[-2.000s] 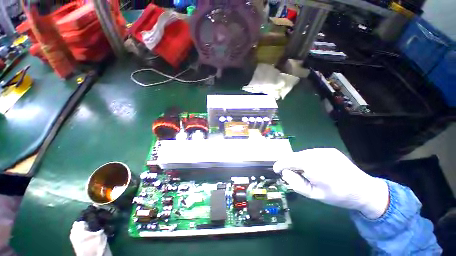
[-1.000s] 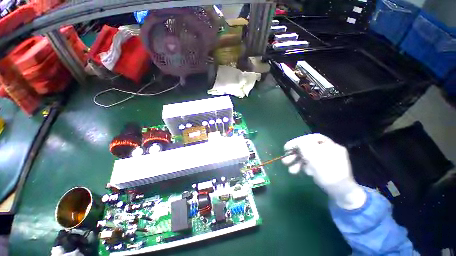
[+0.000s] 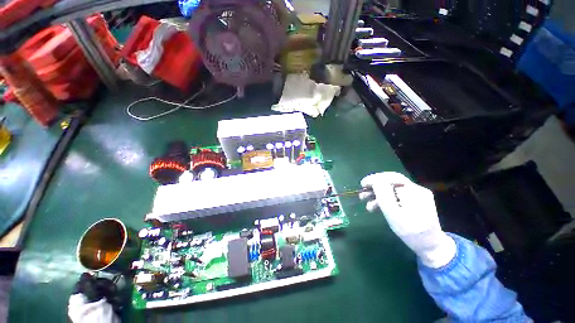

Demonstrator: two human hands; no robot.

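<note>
A green circuit board point(image 3: 208, 266) lies on the green bench, with two long silver-white heatsinks point(image 3: 243, 192) and two copper-wound rings point(image 3: 207, 162). My right hand point(image 3: 403, 205), in a white glove, holds a thin brownish stick point(image 3: 347, 193). Its tip is at the board's right edge, by the end of the long heatsink; whether it touches cannot be told. My left hand point(image 3: 94, 299), gloved with black fingers and cut off by the lower edge, holds a shiny metal cup point(image 3: 103, 245) with amber liquid, left of the board.
Behind the board are a fan point(image 3: 236, 44), a white cloth point(image 3: 307, 94), a looped white cord point(image 3: 180, 113) and red bins point(image 3: 165, 53). Black trays point(image 3: 441, 135) at right hold more boards. A metal post point(image 3: 341, 35) stands behind. Another bench is at left.
The view has turned, so the board shows further left. My right hand has moved from over the long heatsink's end to right of the board, and the stick now shows.
</note>
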